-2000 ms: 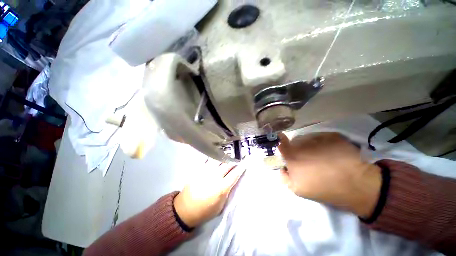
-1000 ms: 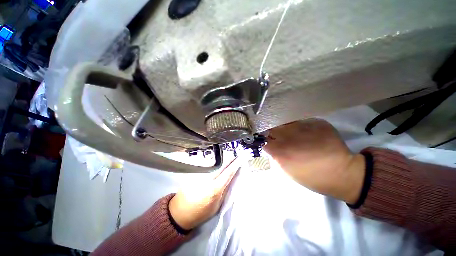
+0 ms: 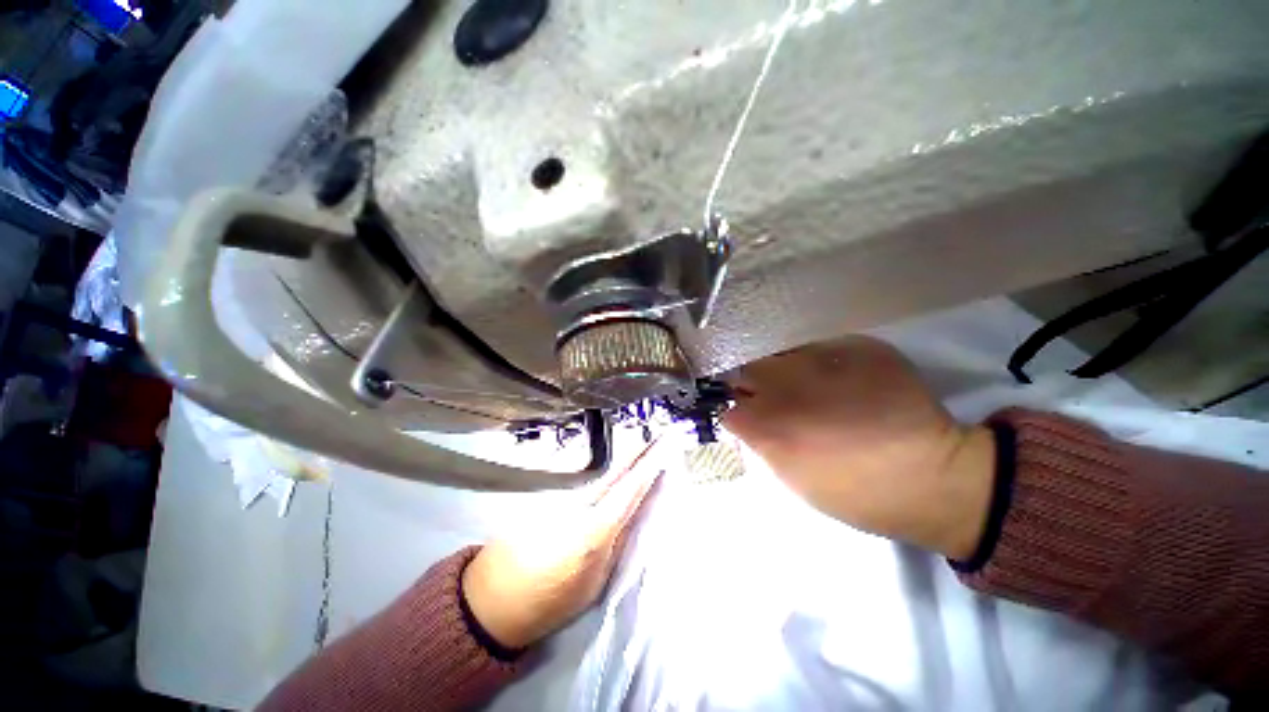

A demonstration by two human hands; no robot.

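Observation:
White fabric (image 3: 835, 612) lies in folds in front of the cream sewing machine head (image 3: 891, 181), washed out by glare near the needle. My left hand (image 3: 550, 563) lies on the fabric left of the needle area, fingers pointing to it; the fingertips are lost in glare. My right hand (image 3: 849, 438) is right of the dark presser foot parts (image 3: 707, 409), bent over the fabric; its fingertips are partly hidden. A small tan ribbed block (image 3: 715, 462) sits beside the foot. Whether either hand grips the fabric is unclear.
A knurled tension knob (image 3: 622, 359) and a curved cream guard (image 3: 174, 299) overhang the needle area. White cut pieces (image 3: 258, 466) lie at left on the pale table (image 3: 230, 598), which has a dark crack. Dark straps (image 3: 1148, 313) hang at right.
The view has moved closer to the machine head, so the knob and guard look larger and farther left. Both hands stay beside the needle area; the fabric's folds differ slightly.

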